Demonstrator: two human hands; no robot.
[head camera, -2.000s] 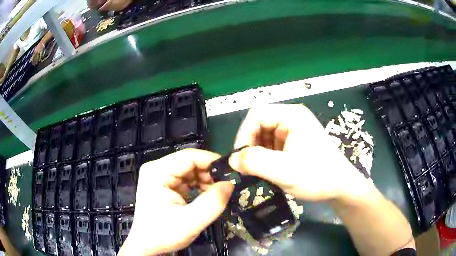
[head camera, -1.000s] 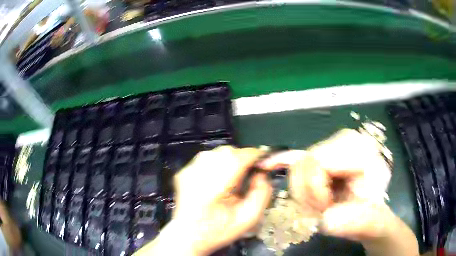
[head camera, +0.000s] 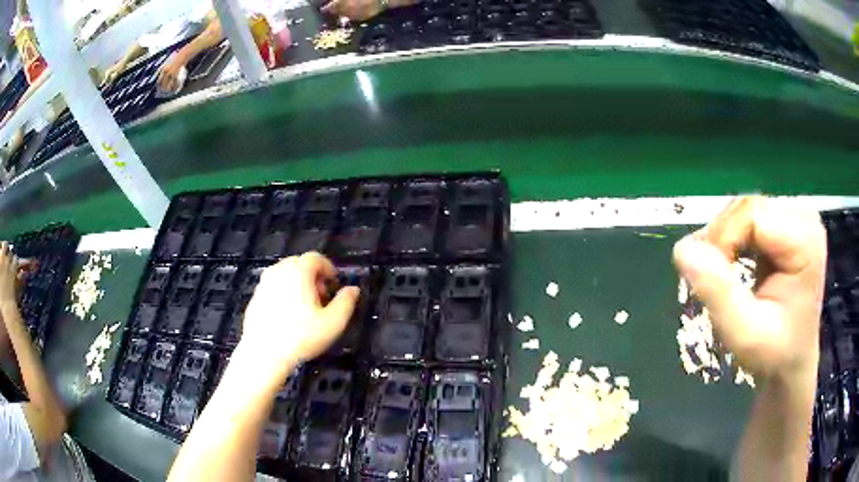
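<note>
The large glossy black tray (head camera: 504, 311) lies in front of me, with rows of pockets holding black phone housings (head camera: 468, 218). My left hand (head camera: 299, 309) is over its middle row, thumb and fingers curled down at a pocket. The hand covers that spot, so I cannot tell if it grips a housing. My right hand (head camera: 758, 282) is raised at the right, fingers curled and thumb against the fingers. No held piece shows there. A pile of small cream pads (head camera: 576, 412) lies right of the tray, with a few loose ones above it.
Whiter slivers (head camera: 699, 341) lie partly behind my right hand, beside another black tray (head camera: 838, 377). The green belt (head camera: 603, 132) runs beyond the white edge strip (head camera: 603, 215). A white post (head camera: 113, 155) stands at the left. Another person's arm (head camera: 33, 362) is at far left.
My hands have moved apart, left onto the tray and right outward. The black housing held between them two seconds ago no longer shows in them. The view has shifted, exposing the cream pile.
</note>
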